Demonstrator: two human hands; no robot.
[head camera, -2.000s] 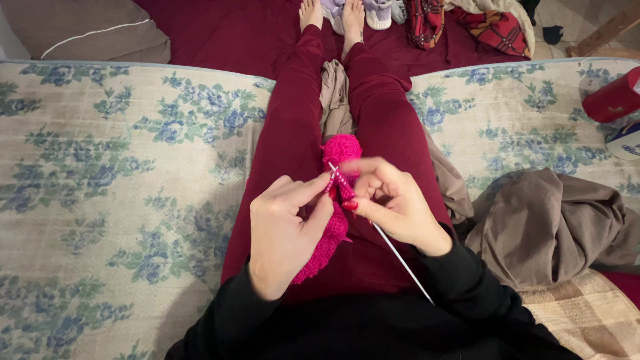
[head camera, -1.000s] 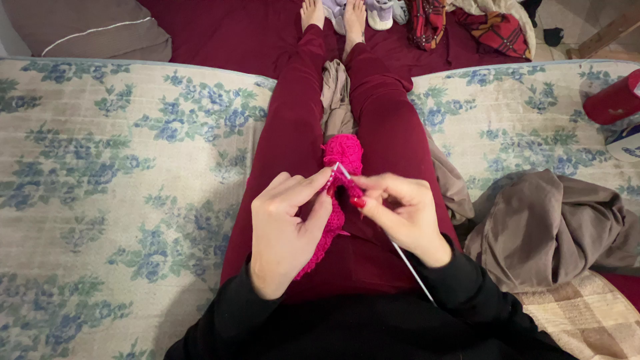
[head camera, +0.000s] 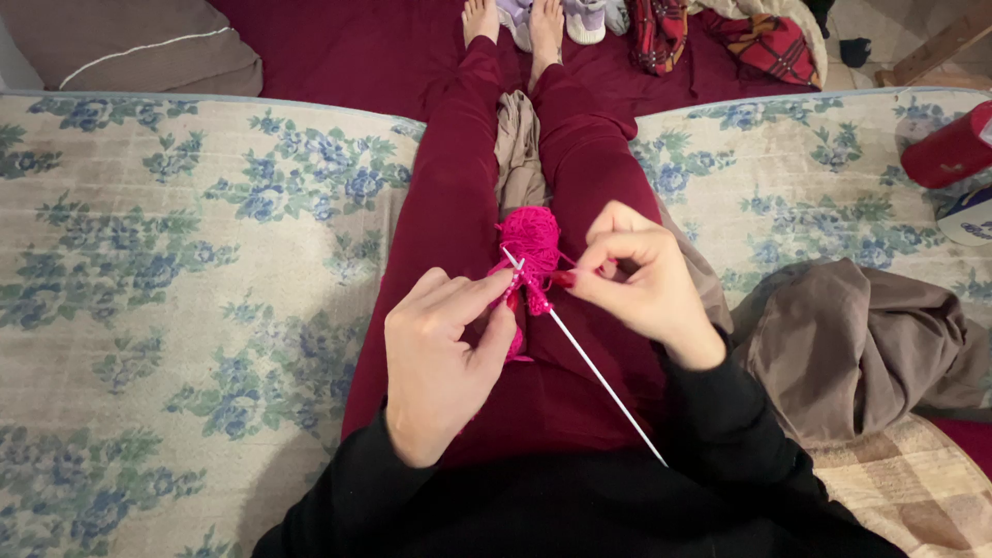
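My left hand (head camera: 446, 356) pinches pink knitting (head camera: 536, 297) between thumb and forefinger, near the crossed tips of the needles. A long white knitting needle (head camera: 604, 382) runs from the stitches down to the right, with no hand around its shaft. My right hand (head camera: 647, 283) is just right of the stitches, its thumb and fingers closed on a strand of pink yarn (head camera: 568, 260). The ball of pink yarn (head camera: 531, 232) rests between my thighs, just beyond the needle tips. Most of the left needle and part of the knitting are hidden by my left hand.
My legs in dark red trousers (head camera: 449, 186) stretch over a floral mattress (head camera: 194, 271). Crumpled brown cloth (head camera: 860, 341) and a checked blanket (head camera: 914, 480) lie at right, below a red cylindrical container (head camera: 949, 147). A grey-brown cushion (head camera: 155, 46) is at upper left; shoes (head camera: 585, 19) stand by my feet.
My right hand has moved away from the stitches to the right, and the needle shaft it covered now shows. My left hand has stayed at the knitting.
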